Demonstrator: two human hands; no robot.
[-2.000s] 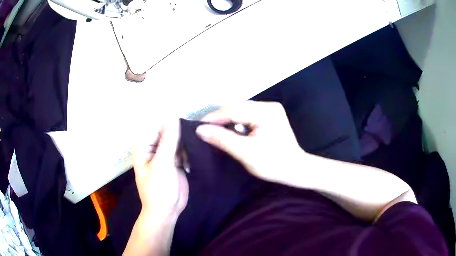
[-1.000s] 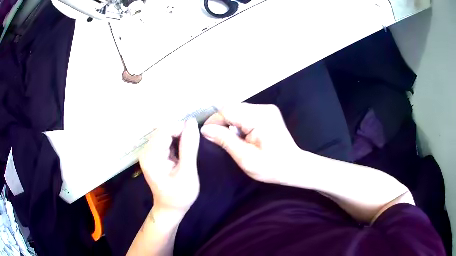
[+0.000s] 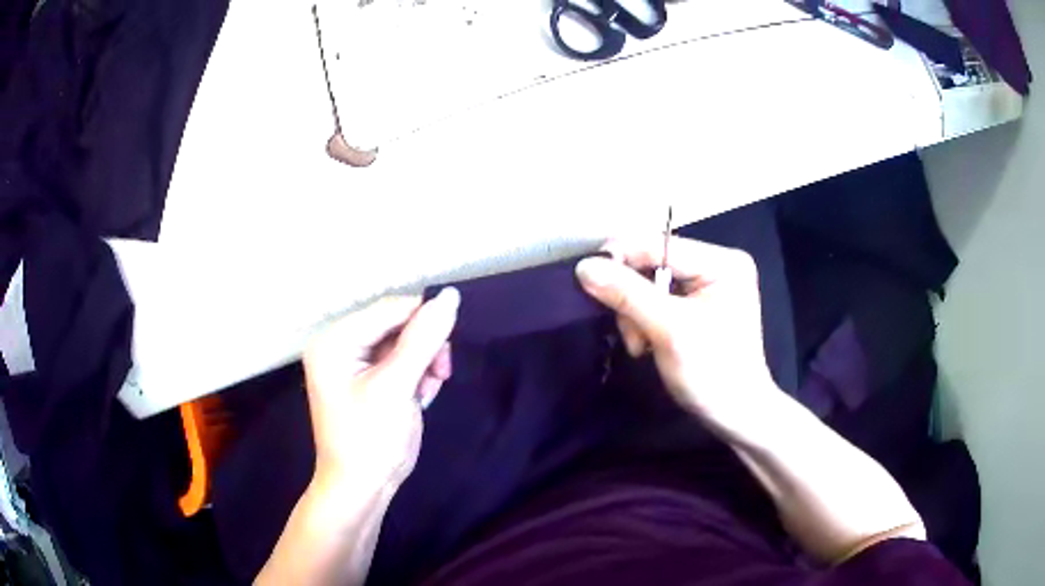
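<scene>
A short dark navy fabric strip (image 3: 521, 302) is stretched between both hands at the front edge of the white table. My left hand (image 3: 384, 372) pinches its left end between thumb and fingers. My right hand (image 3: 688, 321) pinches its right end. A thin spike, perhaps an awl (image 3: 667, 246), stands up from between the right-hand fingers, pointing away from me. Loose dark threads hang below the right end of the strip. The dark cloth on the lap lies below and blends with the strip's lower edge.
The white table (image 3: 481, 172) has a printed ruler along its front edge. Black-looped shears (image 3: 607, 25) lie at the back. Snips (image 3: 854, 21) lie far right. Dark garments (image 3: 92, 137) heap at left. An orange curved piece (image 3: 195, 458) shows below the table.
The hands have moved apart, showing the strip stretched between them. The spike now points up from the right hand. The view has shifted, bringing the snips in and taking the machine head out.
</scene>
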